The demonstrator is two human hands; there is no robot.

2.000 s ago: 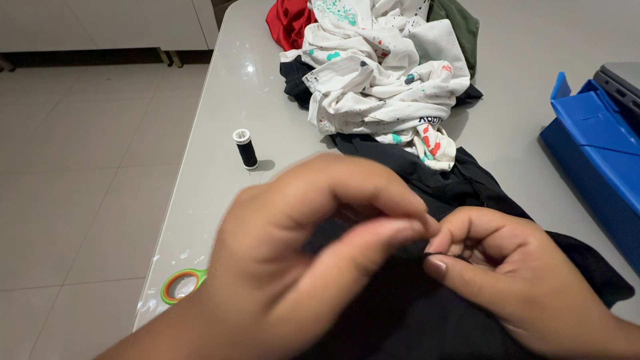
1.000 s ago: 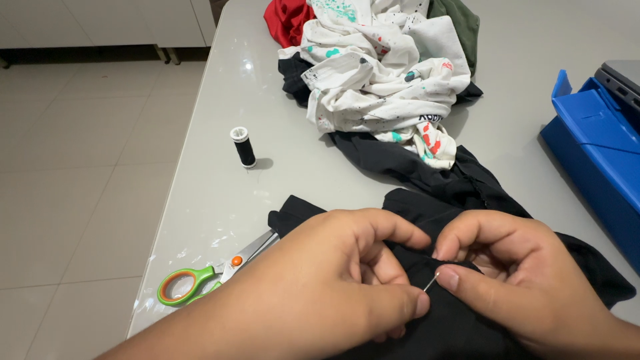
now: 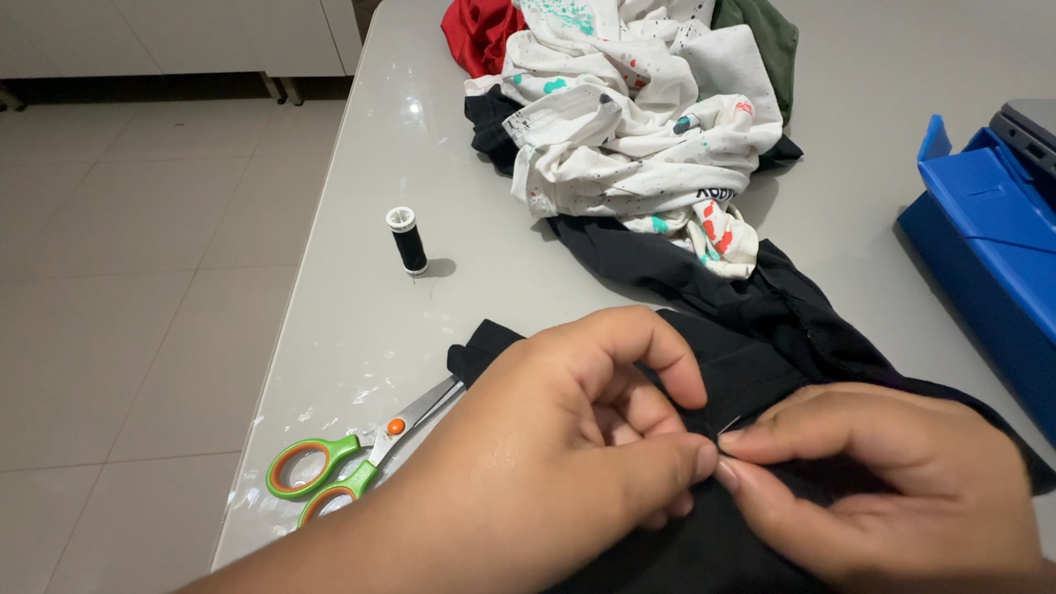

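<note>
Black cloth (image 3: 718, 355) lies under both hands near the table's front. My left hand (image 3: 594, 421) pinches the black cloth between thumb and fingers. Close beside it, my right hand (image 3: 874, 478) has a thin sewing needle (image 3: 729, 424) at its thumb and index fingertips, its tips almost touching my left thumb. Any thread on the needle is too fine to make out. Scissors (image 3: 396, 426) with green and orange handles lie partly spread to the left, their tips by the cloth and one handle partly behind my left forearm. A spool of black thread (image 3: 409, 247) stands upright beyond them.
A heap of crumpled white, paint-spotted cloth (image 3: 635, 140) lies at the back, with red cloth (image 3: 478, 37) and dark green cloth (image 3: 763, 58) beside it. At the right is a blue plastic box (image 3: 982, 239) with a dark grey device (image 3: 1027, 132) on it. The table's edge (image 3: 307, 247) runs along the left.
Two seconds ago my left hand was raised, blurred, over the cloth; it is lower now. The needle, at my left fingertips one second ago, now shows at my right fingertips.
</note>
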